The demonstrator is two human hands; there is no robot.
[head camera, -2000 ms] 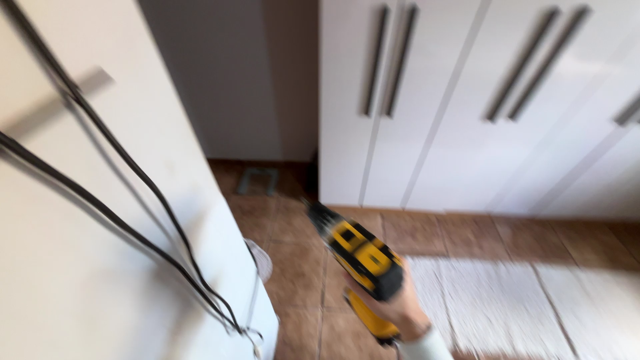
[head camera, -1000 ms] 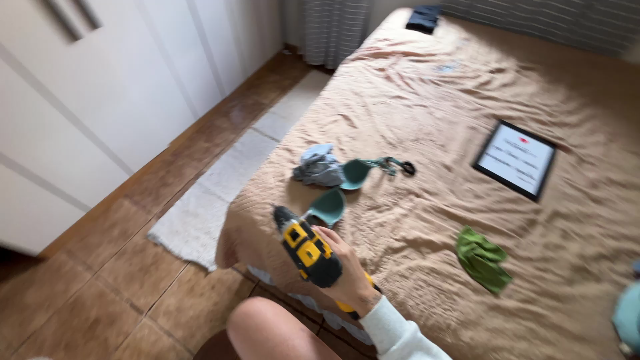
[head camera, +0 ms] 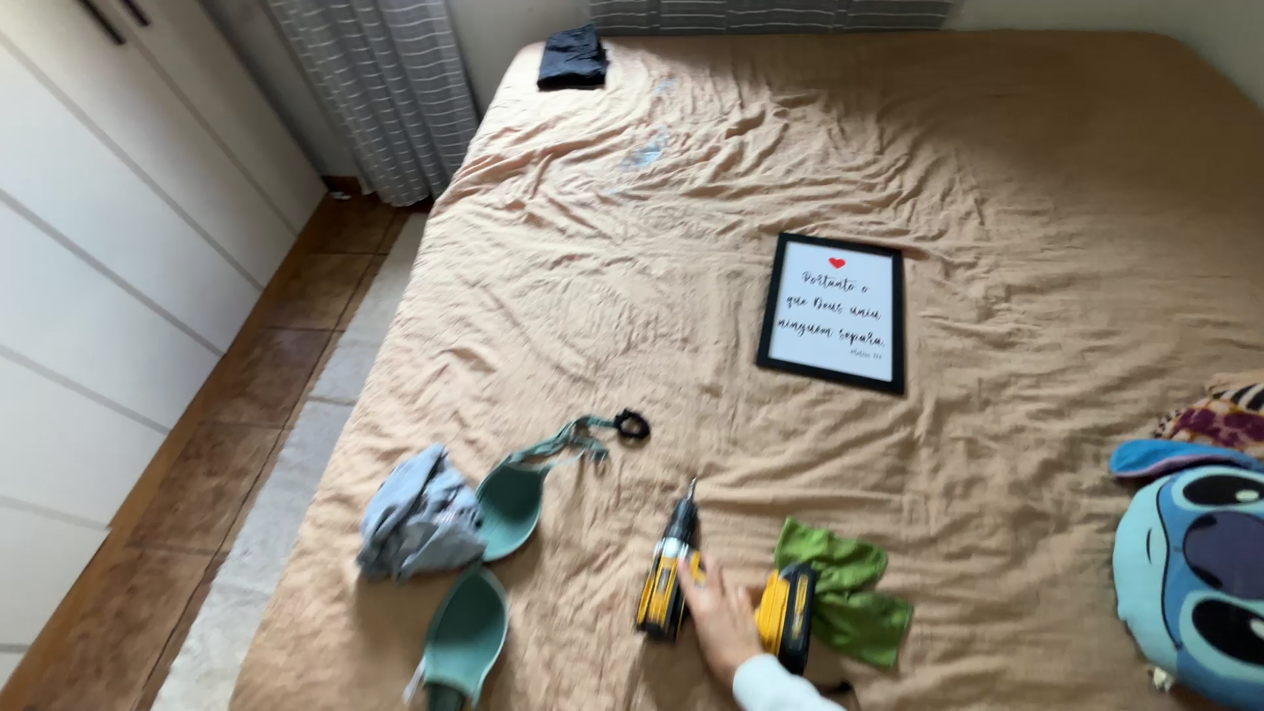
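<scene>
A yellow and black cordless drill (head camera: 664, 590) lies on its side on the tan bedspread (head camera: 612, 326), its bit pointing to the far side of the bed. My right hand (head camera: 721, 614) is around its handle, between the drill body and the battery pack (head camera: 787, 617). A green cloth (head camera: 849, 592) lies just right of the battery. Left of the drill are a teal bra (head camera: 512, 506) and a crumpled grey-blue garment (head camera: 420, 518). Beyond the drill, a black-framed print (head camera: 831, 312) with a red heart and writing lies flat. My left hand is out of view.
A blue character cushion (head camera: 1185, 583) lies at the right, with a patterned cloth (head camera: 1215, 420) behind it. Folded dark fabric (head camera: 573, 59) rests on the far left corner of the bed. A pale rug (head camera: 316, 434) runs between bed and white wardrobe (head camera: 118, 257); a grey curtain (head camera: 380, 99) hangs beyond.
The view has swung from the wardrobe to the bed. The drill was held up in my right hand above the bed's edge; now it lies on the bedspread under that hand, beside the green cloth.
</scene>
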